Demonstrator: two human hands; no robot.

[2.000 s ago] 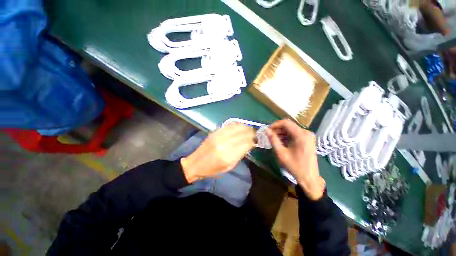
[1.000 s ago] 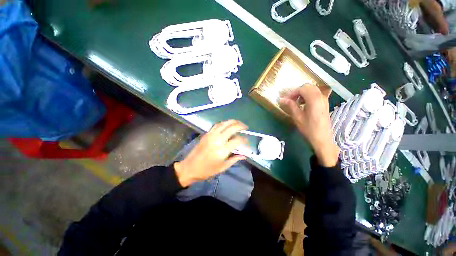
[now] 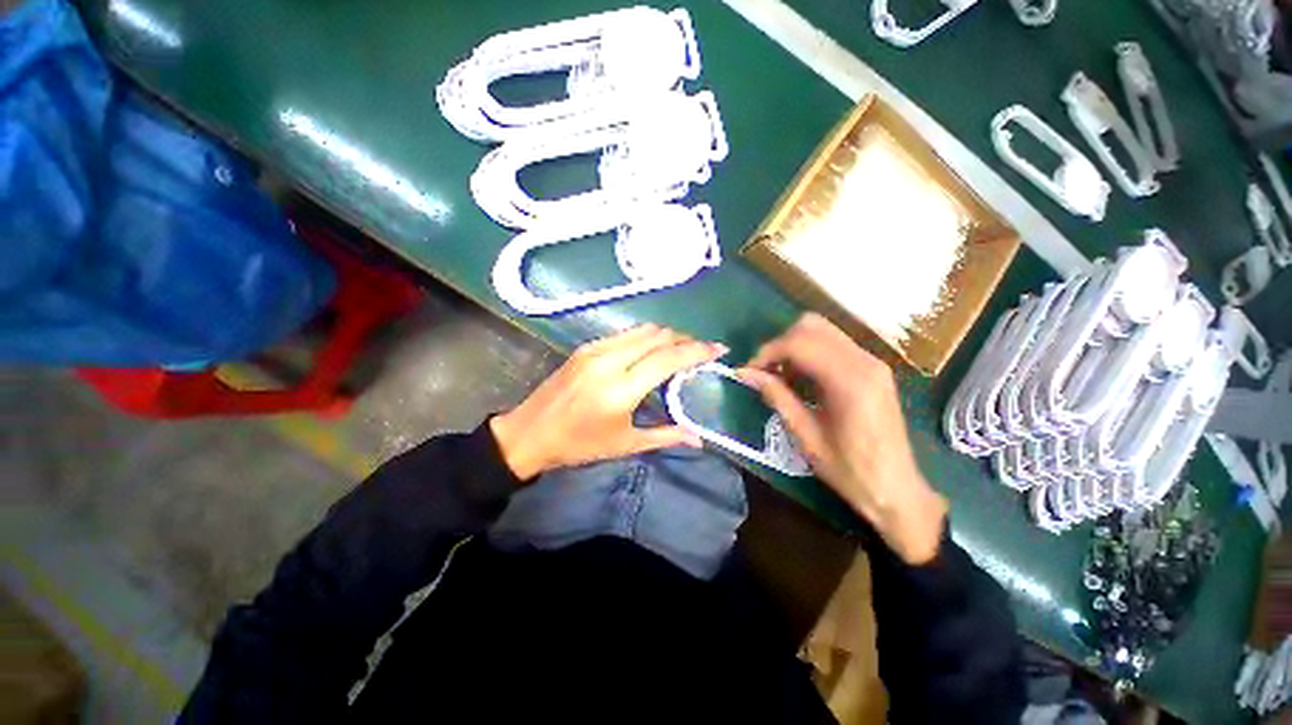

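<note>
A white plastic frame is held at the near bench edge above my lap. My left hand grips its rounded loop end between thumb and fingers. My right hand is at the upper edge and disc end of the frame, its fingertips close together and partly covering the disc. Whether a pin is between the right fingertips cannot be seen. The open cardboard pin box with pale, bright thin pieces lies just beyond my right hand.
Three overlapping piles of white frames lie at the far left. Tightly nested frames stand right, beside a dark metal heap. Loose frames lie at the far side. Blue clothing and a red stool are at left.
My right hand has moved from the pin box back to the frame. My left hand still holds the loop end. The view has shifted slightly, and the bench items appear displaced.
</note>
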